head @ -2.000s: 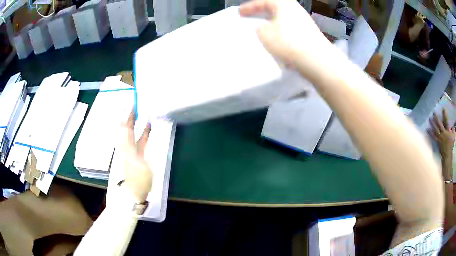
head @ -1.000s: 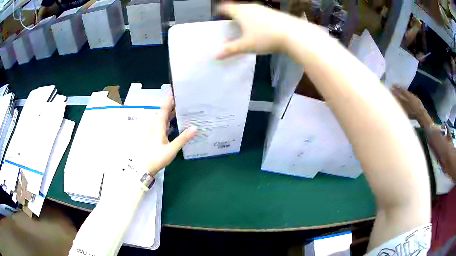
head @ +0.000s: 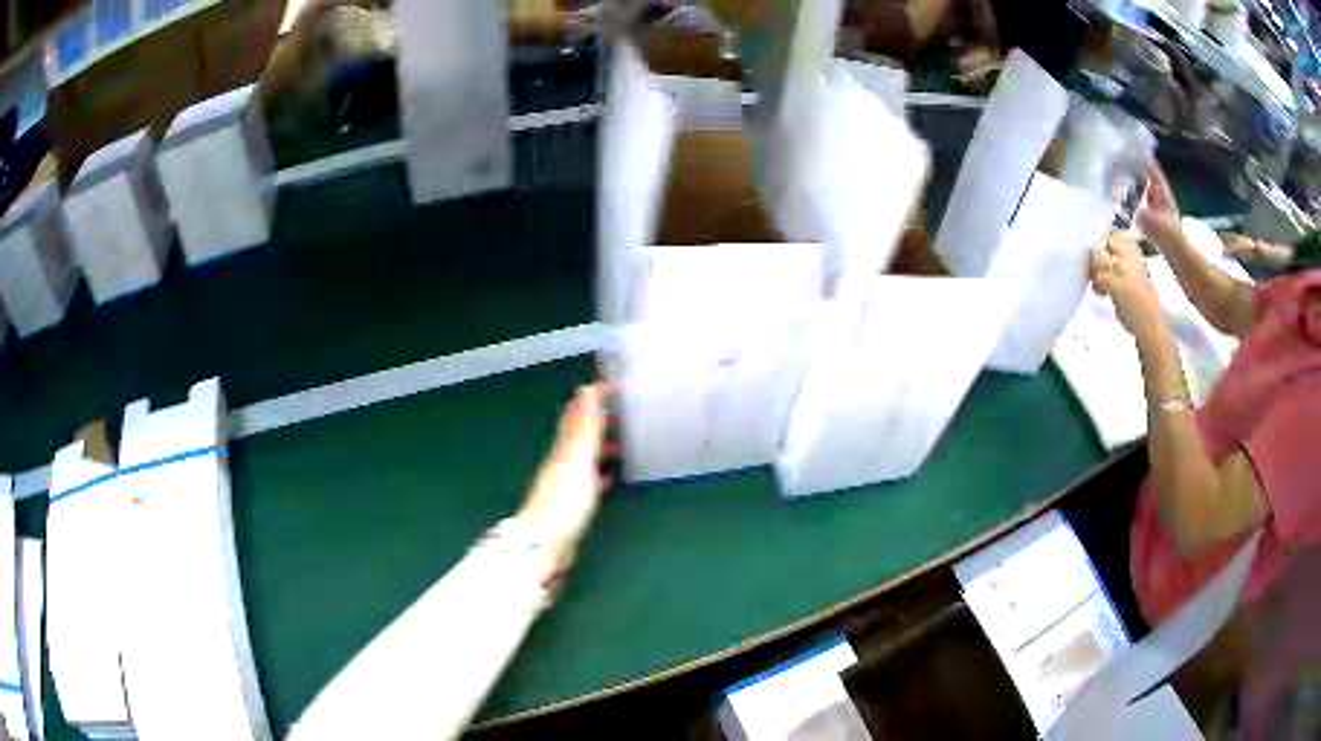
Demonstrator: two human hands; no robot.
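Observation:
An erected white carton (head: 722, 362) stands on the green bench in the centre, open at the top with its brown inside showing and blurred white panels above it. My left hand (head: 575, 456) is at its lower left side, fingers extended and not closed round it; whether they touch it is unclear. A second erected carton (head: 895, 384) stands close on its right. My right hand cannot be made out; the area above the cartons is blurred. Stacked flat blanks (head: 177, 579) with a blue stripe lie at the left.
A pale rail (head: 420, 379) divides the bench from the dark belt, where upright white boxes (head: 217, 174) stand. A co-worker in pink (head: 1246, 434) handles a carton at the right. White boxes (head: 1043, 594) sit below the bench edge.
The view has turned to the right. The carton between my hands now stands beside the other erected cartons. My right hand and arm have gone from clear view.

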